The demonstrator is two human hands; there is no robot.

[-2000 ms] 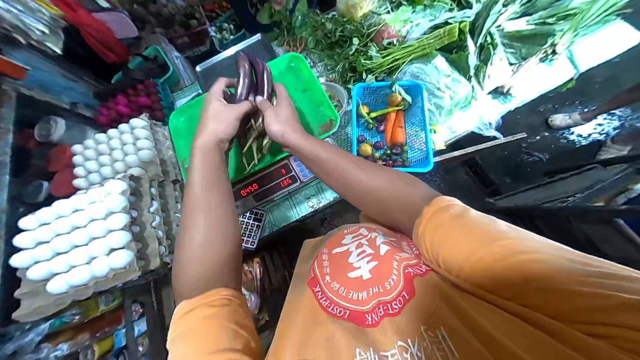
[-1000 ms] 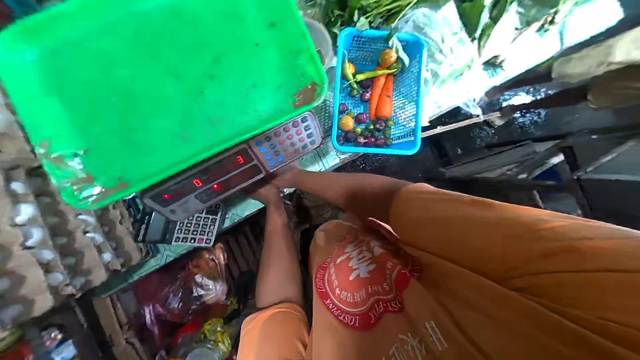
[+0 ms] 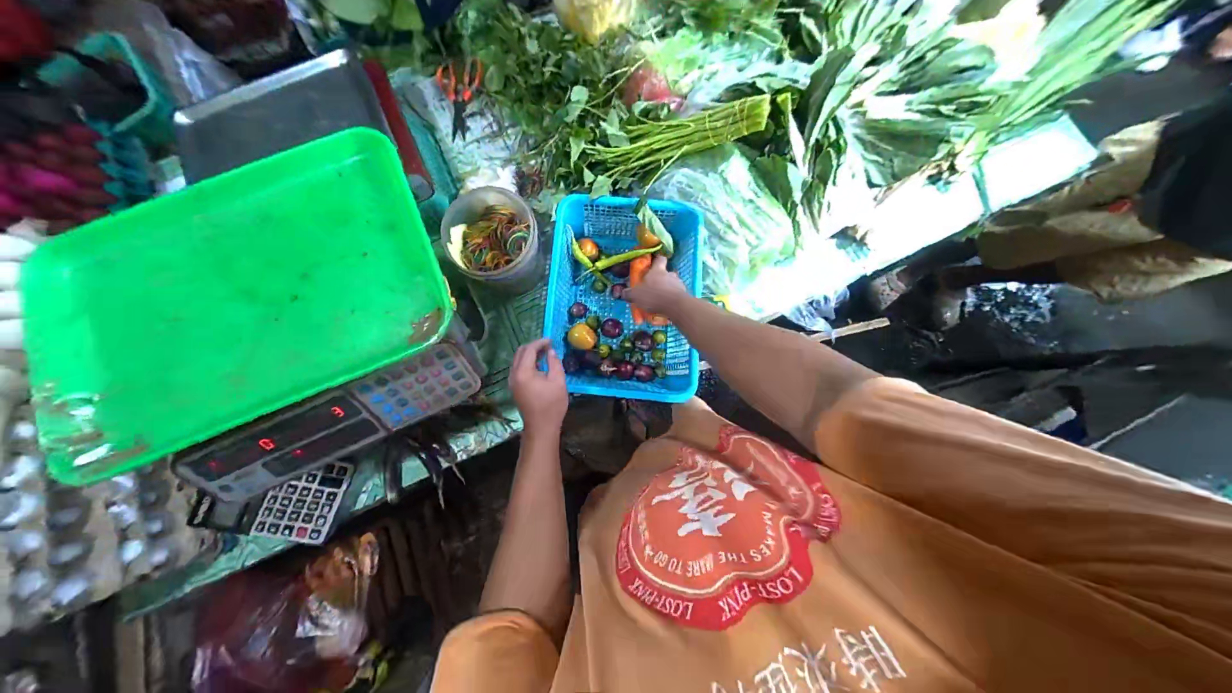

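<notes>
A blue plastic basket (image 3: 685, 371) holds carrots (image 3: 639, 279), green chili peppers (image 3: 626, 258), several small purple and green round vegetables (image 3: 626, 370) and a few yellow-orange ones (image 3: 581, 336). My right hand (image 3: 660, 291) reaches into it, with its fingers on the carrots; whether they grip one is hidden. At the basket's left edge is my left hand (image 3: 539, 377), fingers bent and holding nothing visible. Left of it, a bare green plastic tray (image 3: 241, 298) lies on a digital scale (image 3: 327, 423) with lit red digits.
A tub of rubber bands (image 3: 493, 241) stands between tray and basket. Behind are leafy greens (image 3: 539, 115), orange-handled scissors (image 3: 459, 91) and a metal tray (image 3: 279, 115). A calculator (image 3: 303, 502) lies below the scale, egg trays (image 3: 87, 539) at left. Another person's legs (image 3: 1068, 241) are at right.
Two seconds ago both hands held dark eggplants over the green tray; the eggplants are off it now. My right hand has moved into the blue basket and my left hand beside it.
</notes>
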